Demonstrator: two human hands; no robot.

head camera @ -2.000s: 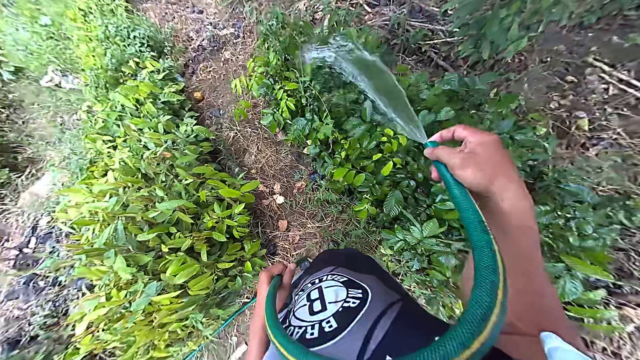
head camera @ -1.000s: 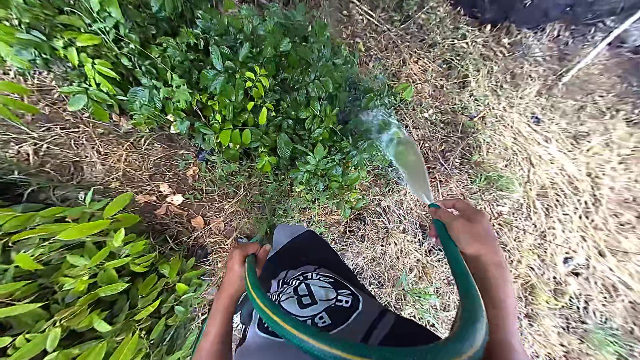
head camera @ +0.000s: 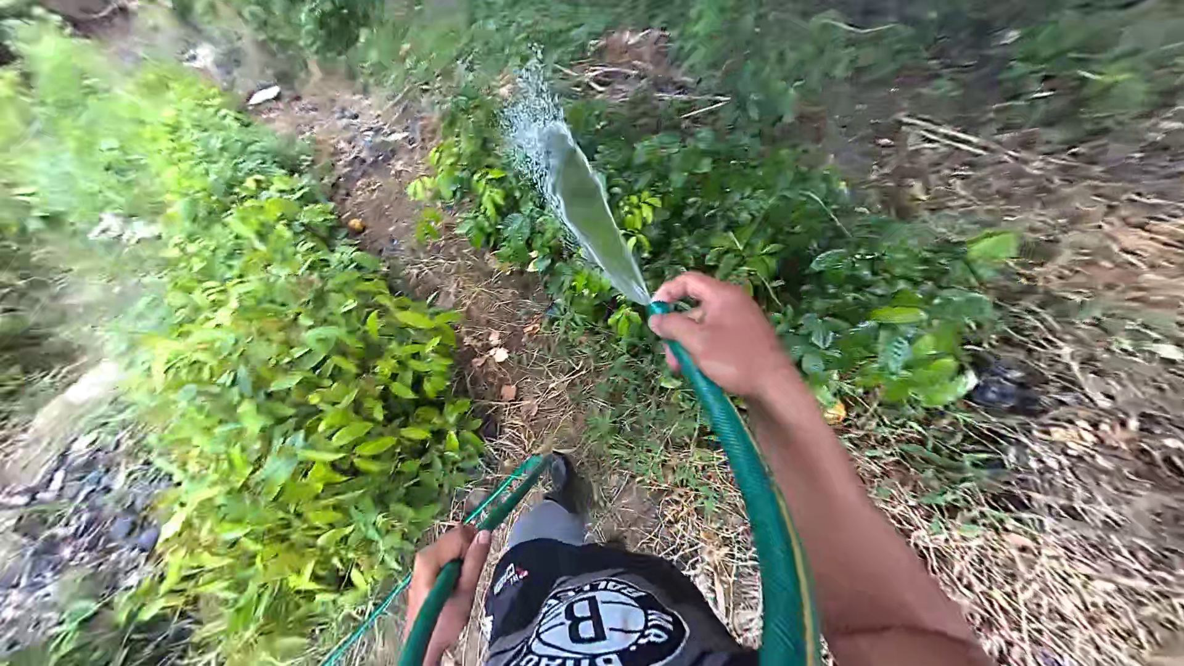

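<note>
A green garden hose (head camera: pixel 754 481) with a yellow stripe runs up from the bottom edge into my right hand (head camera: pixel 717 333), whose thumb and fingers pinch its open end. From there a flat fan of water (head camera: pixel 592 208) sprays up and to the left over leafy green plants (head camera: pixel 740 203). My left hand (head camera: pixel 449 587), at the bottom left of centre, is closed around another stretch of the hose. Beyond that hand the hose reaches toward my dark shoe (head camera: pixel 566 483). The loop between the two hands is cut off by the bottom edge.
Dense yellow-green plants (head camera: pixel 305 416) fill the left side. A narrow dirt path (head camera: pixel 499 342) with dry leaves runs between the two plant beds. Dry straw (head camera: pixel 999 555) covers the ground at lower right. A thin green line (head camera: pixel 370 620) lies beside my left hand.
The view has swung strongly between frames. The spray, over the bed's edge beside dry grass a second ago, now falls over leaves nearer the path. Both hands keep hold of the hose.
</note>
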